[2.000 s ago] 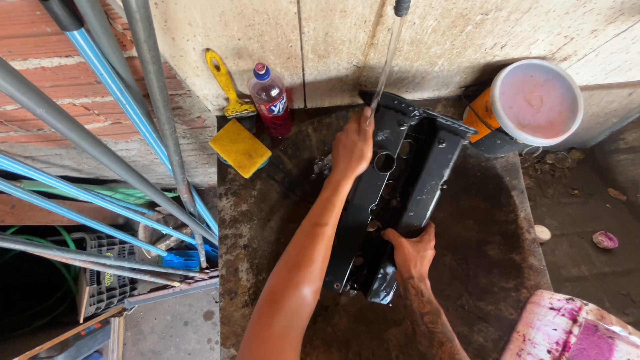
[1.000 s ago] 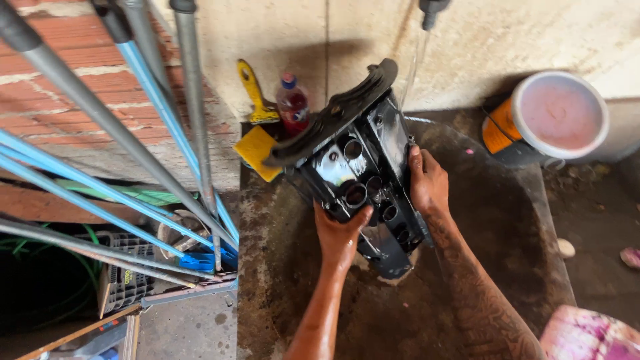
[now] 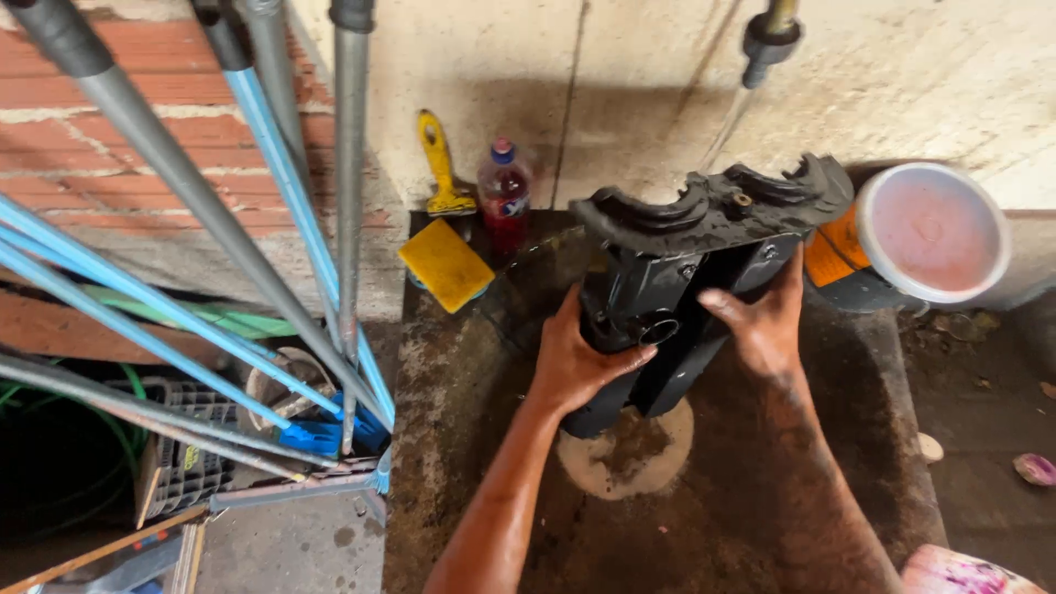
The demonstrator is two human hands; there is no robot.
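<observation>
Both hands grip a wet black engine valve cover (image 3: 652, 289) above a stained stone sink basin (image 3: 445, 528). My left hand (image 3: 573, 355) is on its left side, thumb beside a round opening. The right side is held by my right hand (image 3: 763, 322), its fingers partly hidden behind the part. The cover is tilted, with its curved, notched end up toward the wall. Behind it, a hose nozzle (image 3: 767, 49) lets out a thin stream of water; where the water lands is hidden.
A yellow sponge (image 3: 446, 266), a yellow-handled brush (image 3: 441, 169) and a bottle of red liquid (image 3: 504, 194) stand at the back left. A bucket of pinkish liquid (image 3: 932, 231) is at the right. Blue and grey poles (image 3: 190, 198) lean at the left, above a plastic crate (image 3: 194, 445).
The valve cover has been turned and lifted in my hands; its notched end now faces up toward the wall. Both hands have shifted their hold along its sides.
</observation>
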